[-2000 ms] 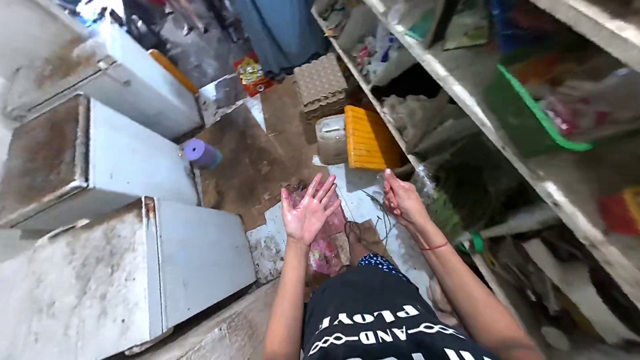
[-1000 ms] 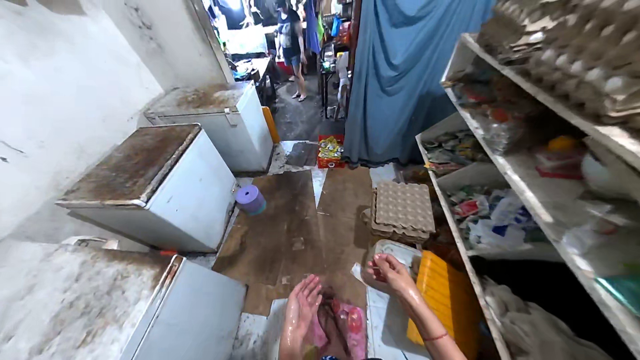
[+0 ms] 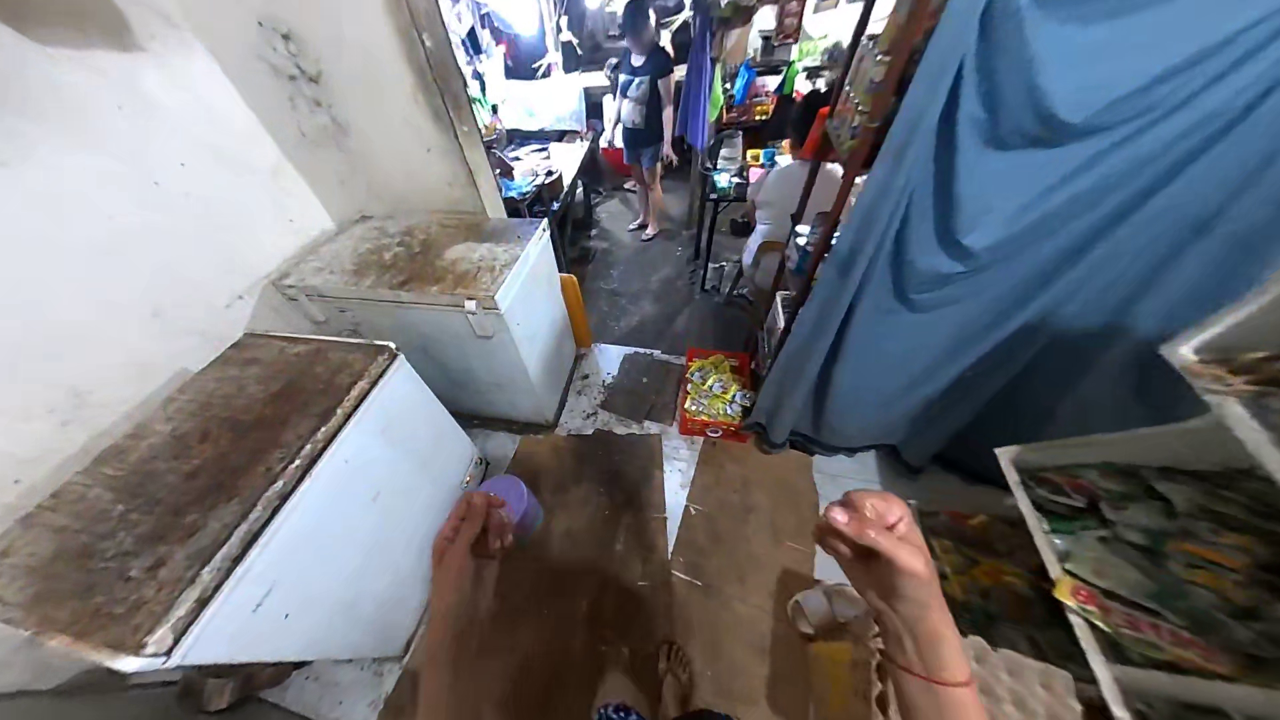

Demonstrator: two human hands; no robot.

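My left hand (image 3: pixel 472 530) is raised at the lower left of the head view, its fingers partly curled and blurred, in front of a purple cylindrical container (image 3: pixel 515 500) on the floor. Whether it touches the container cannot be told, though no grip on it shows. My right hand (image 3: pixel 880 545), with a red string at the wrist, is up at the lower right with its fingers curled in; whether something small is inside is hidden. Below it are egg trays (image 3: pixel 1025 685) and a pale rolled or round item (image 3: pixel 826 608). Brown cardboard sheets (image 3: pixel 740 510) cover the floor under my feet.
Two worn white chest freezers (image 3: pixel 330 520) (image 3: pixel 530 330) line the left wall. A red crate (image 3: pixel 712 432) of yellow packets stands by the doorway. A blue curtain (image 3: pixel 1000 250) and shelves with packets (image 3: pixel 1150 560) are at right. Beyond the doorway one person (image 3: pixel 640 110) stands and another (image 3: pixel 795 200) sits.
The view has swung up and forward towards the doorway. My left hand, open with spread fingers two seconds ago, is now partly curled, and my hands are farther apart.
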